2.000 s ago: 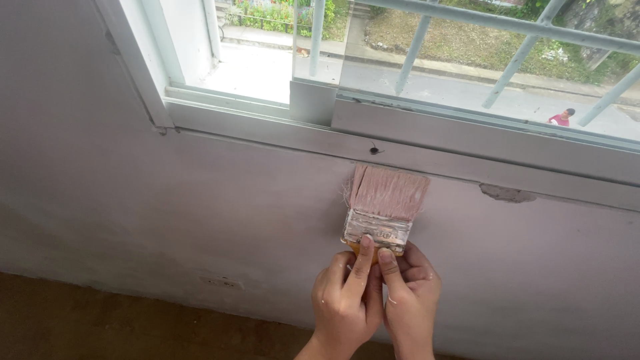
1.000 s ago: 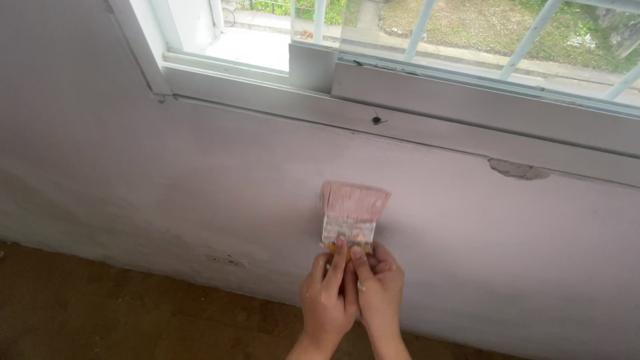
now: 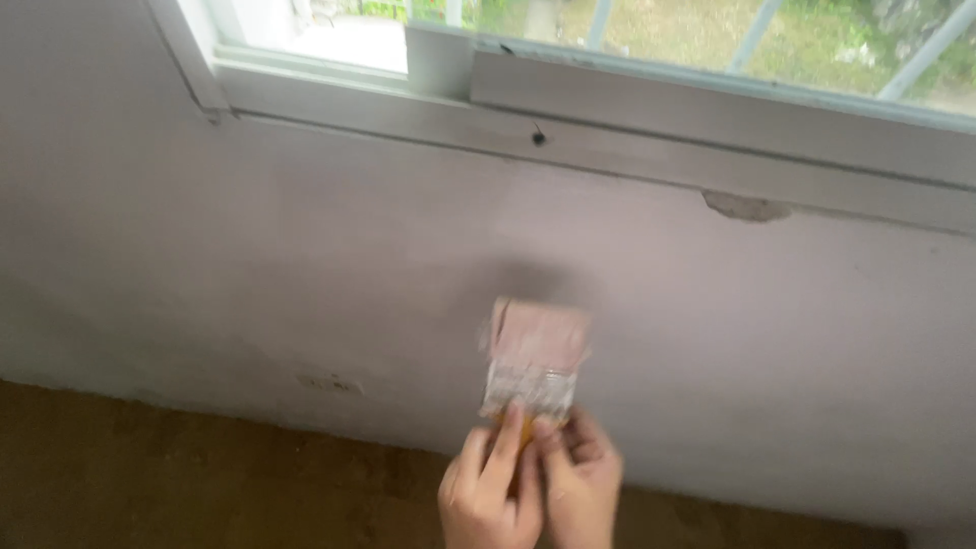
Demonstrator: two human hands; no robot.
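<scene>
A wide paintbrush (image 3: pixel 538 335) with pinkish paint on its bristles and a paint-smeared metal ferrule points up in front of the wall (image 3: pixel 366 259). My left hand (image 3: pixel 492 480) grips its orange handle from the left, the thumb or a finger lying along it near the ferrule. From the right, my right hand (image 3: pixel 579 476) holds the same handle, close against the left one. A shadow falls on the wall just above the bristle tips. Whether the tips touch the wall I cannot tell, as the brush is blurred.
Above runs a window frame (image 3: pixel 335 103) with sliding glass and metal bars outside. A dark hole (image 3: pixel 538 138) marks the frame, and a chipped patch (image 3: pixel 747 207) lies under it at the right. A small damaged spot (image 3: pixel 329 383) shows low on the wall, above the brown floor (image 3: pixel 191 465).
Both hands have carried the brush from just beneath the window frame down to the lower part of the wall. The grip on the handle stays two-handed.
</scene>
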